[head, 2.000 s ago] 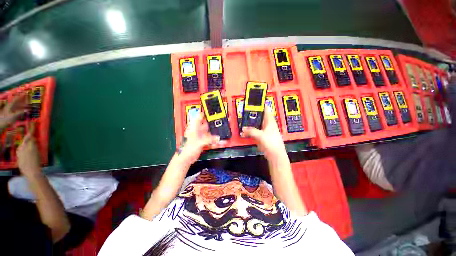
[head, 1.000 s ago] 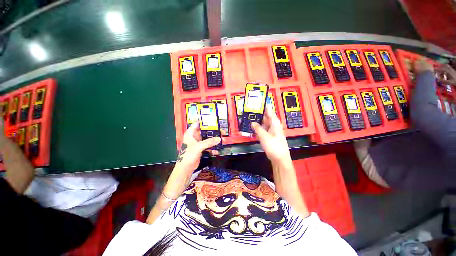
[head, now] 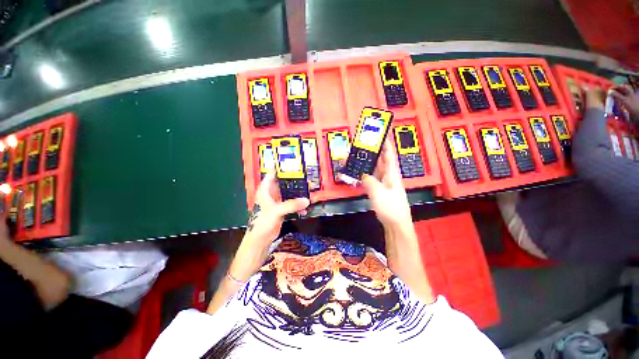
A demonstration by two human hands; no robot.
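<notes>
My left hand holds an upright keypad phone with a yellow frame and lit screen over the front row of the red phone tray. My right hand holds a second keypad phone, also lit and tilted with its top to the right. Both phones are above the tray. In the back row, two lit phones stand at the left, two slots are empty, and a phone with a dark screen is at the right. The held phones partly hide the front row.
A second phone tray adjoins on the right, with another tray beyond it where a person's arms reach in. A tray lies at far left near another person's arm. A red stool or spare tray is below the green bench.
Both held phones' screens went from dark to lit. The right phone has moved slightly right and tilts more. The left phone has moved slightly left and is more upright.
</notes>
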